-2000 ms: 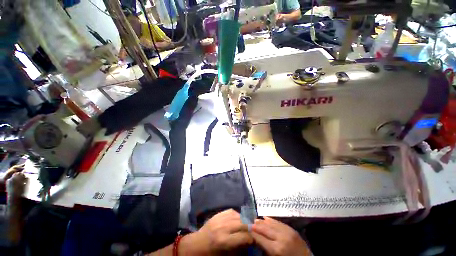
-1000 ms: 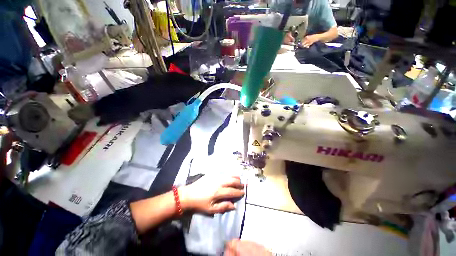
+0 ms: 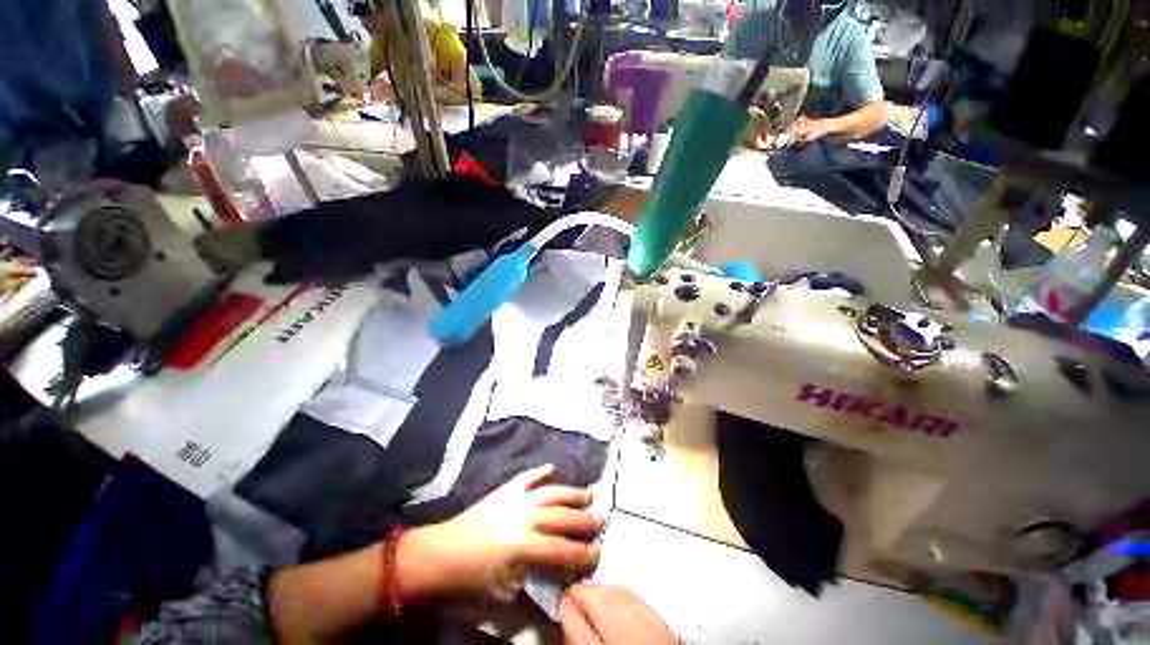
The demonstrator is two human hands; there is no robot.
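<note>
Dark and pale grey-white garment panels [image 3: 536, 451] lie left of the needle, their right edge running up to the presser foot area [image 3: 643, 422]. A narrow dark strip [image 3: 568, 330] crosses the pale cloth. My left hand [image 3: 517, 532], with a red bracelet, lies flat on the dark cloth below the foot, fingers spread toward its edge. My right hand [image 3: 612, 615] is cut off by the bottom edge; its fingertips pinch the cloth edge. The white HIKARI sewing machine [image 3: 807, 391] stands right of the cloth.
A blue lamp paddle [image 3: 484, 295] and a green holder [image 3: 687, 176] stand around the needle. A dark scrap [image 3: 772, 504] lies under the machine arm. Another machine [image 3: 120, 252] is at left, a black heap [image 3: 404, 227] behind. People [image 3: 839, 76] sit at the back.
My left hand has moved down and left, away from the needle. Dark cloth now shows below the foot where pale cloth was. My right hand remains at the bottom edge.
</note>
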